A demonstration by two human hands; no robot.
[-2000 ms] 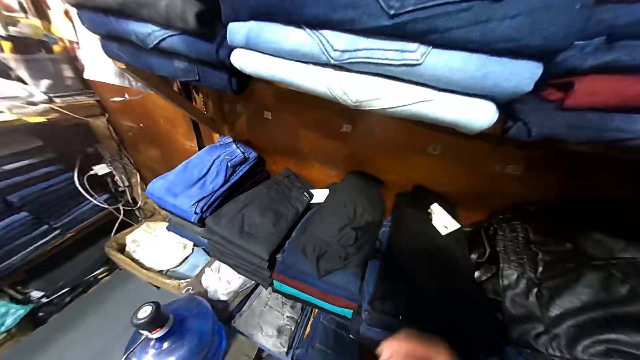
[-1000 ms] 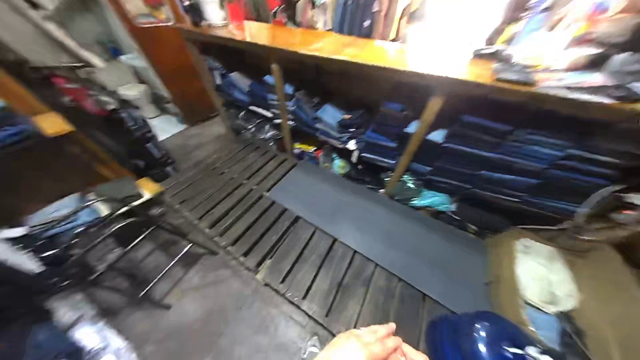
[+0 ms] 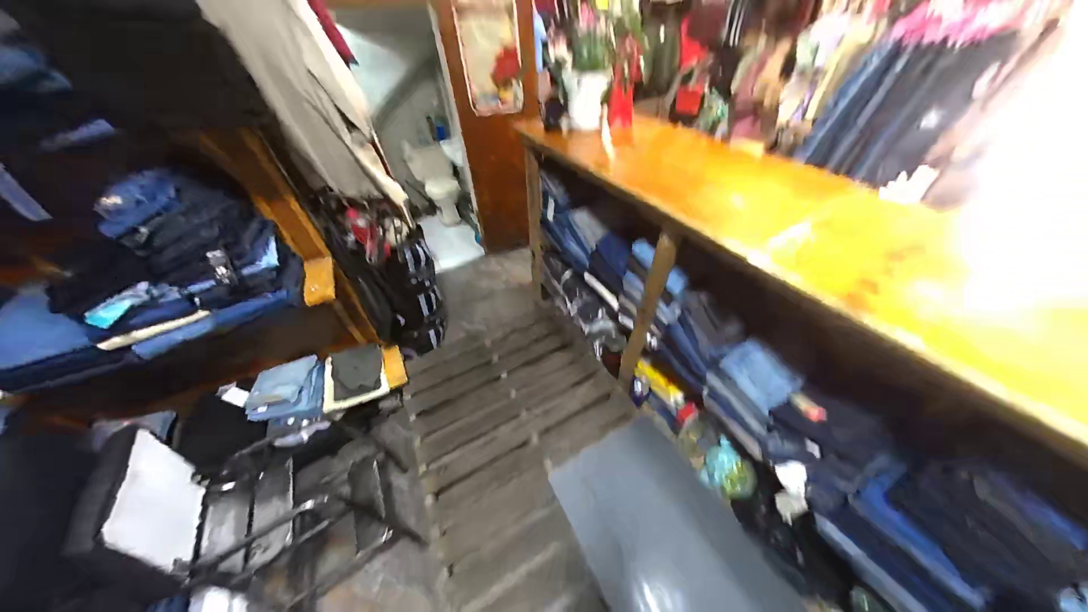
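Note:
Neither of my hands shows in the head view now, so what they hold or touch is hidden. A slatted wooden walkway [image 3: 501, 442] runs down the middle, with a grey mat [image 3: 671, 518] lying over its lower right part. Folded jeans [image 3: 756, 374] fill the shelves under a glossy wooden counter [image 3: 765, 212] on the right. More folded jeans [image 3: 195, 229] are stacked on wooden shelving at the left. Lower down there, light blue folded jeans [image 3: 285, 387] lie beside a dark folded garment [image 3: 355, 372].
A folding metal chair [image 3: 297, 510] stands at the lower left beside a white-faced box [image 3: 155, 500]. Dark bags [image 3: 416, 289] hang or stand by the left shelving. Beyond the walkway, a doorway shows a toilet [image 3: 438, 183]. Wooden posts [image 3: 648, 308] support the counter.
The view has swung far, from stacked jeans and a blue water jug to the walkway and doorway. A hand at the bottom edge in both earlier frames is out of view.

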